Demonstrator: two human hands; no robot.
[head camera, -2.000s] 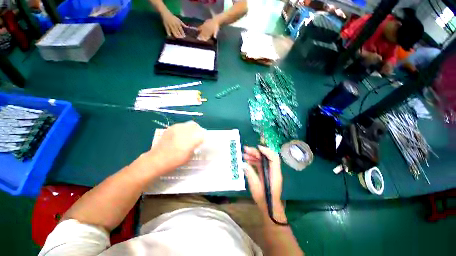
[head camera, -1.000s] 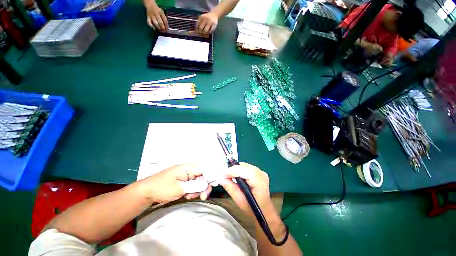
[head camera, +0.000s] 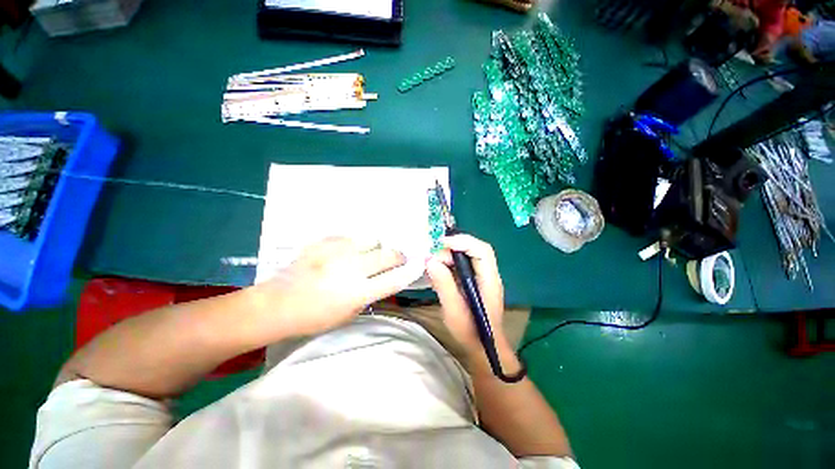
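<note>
My right hand (head camera: 469, 279) holds the black soldering iron (head camera: 478, 307), its thin metal tip pointing up over the right edge of the white work board (head camera: 320, 201). The short green PCB panel strip (head camera: 435, 220) lies along that edge, beside the tip; whether they touch I cannot tell. My left hand (head camera: 343, 279) lies over the lower part of the board, fingers pointing right towards my right hand. Whether it holds something is hidden and blurred. A thin line of solder wire (head camera: 174, 184) runs from the blue bin to the board's left edge.
LED strips (head camera: 298, 96) and one green panel (head camera: 426, 74) lie beyond the board. A green PCB heap (head camera: 531, 110), metal tub (head camera: 569, 220), black unit (head camera: 705, 206) and tape roll (head camera: 717, 278) are right. The blue bin (head camera: 87, 183) is left, a black tray (head camera: 330, 26) far.
The view has tilted down. My hands have moved from the board's near edge up onto it and apart; the iron tip has moved to the panel strip.
</note>
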